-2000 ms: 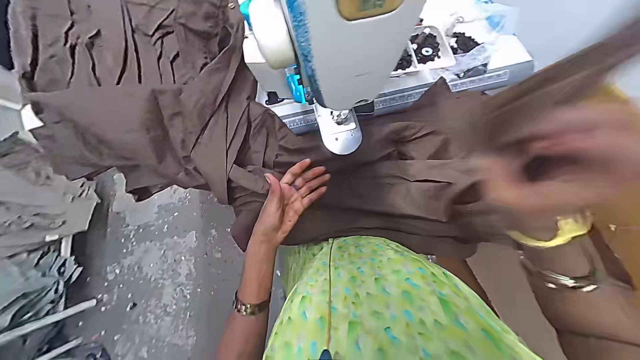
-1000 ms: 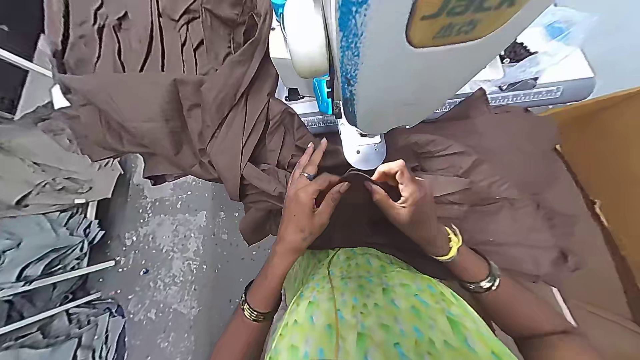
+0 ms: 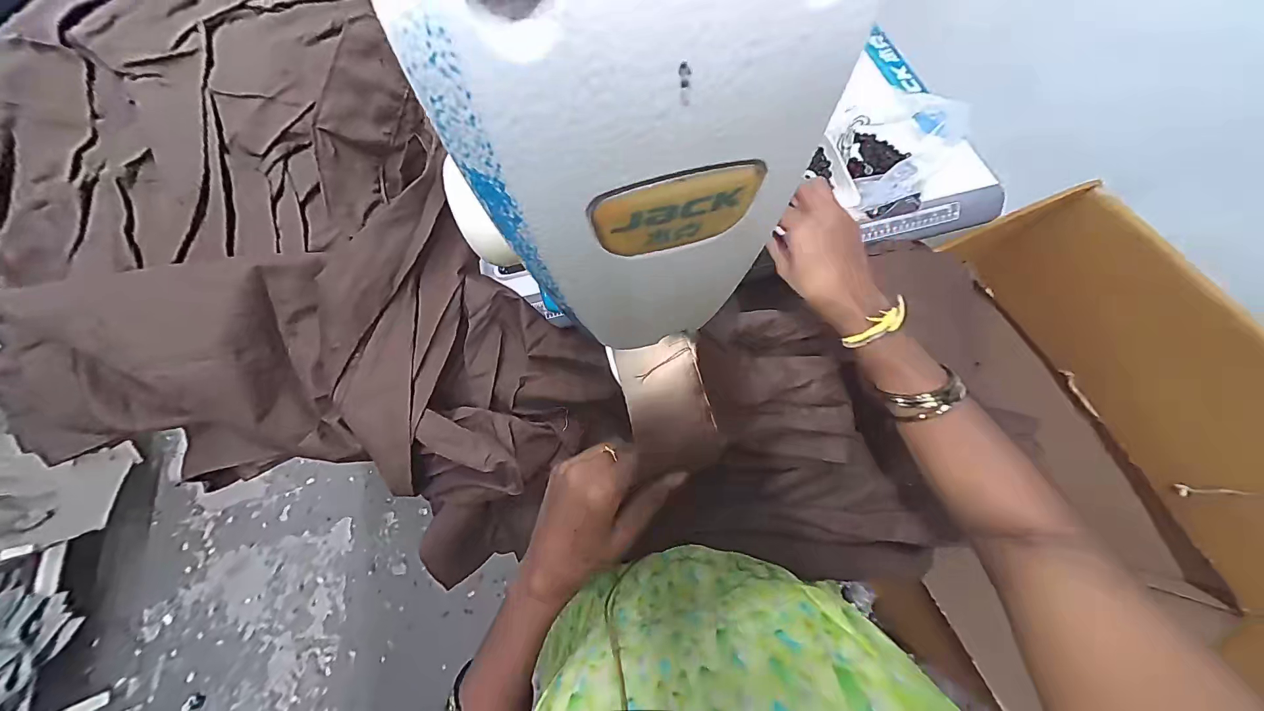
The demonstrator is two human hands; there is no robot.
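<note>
Brown cloth (image 3: 296,336) lies bunched under and around the head of a Jack sewing machine (image 3: 632,109). One edge of the cloth rises in a strip to the lower end of the machine head, with a loose thread on it. My left hand (image 3: 592,513) holds the lower part of that raised strip, its fingers partly hidden in the folds. My right hand (image 3: 825,247) reaches to the right side of the machine head, beside a white tray of small dark pieces (image 3: 874,155). The fingertips are partly hidden, so what they touch cannot be told.
A clear plastic bag (image 3: 933,118) lies by the small dark pieces on the machine bed (image 3: 918,219). An open cardboard box (image 3: 1116,286) stands at the right. Grey cloth pieces (image 3: 59,489) are at the lower left, beside the worn grey floor (image 3: 267,583).
My right hand has left the cloth edge beside my left hand and moved up to the machine's right side. The cloth strip now stands raised. The view has moved closer to the machine.
</note>
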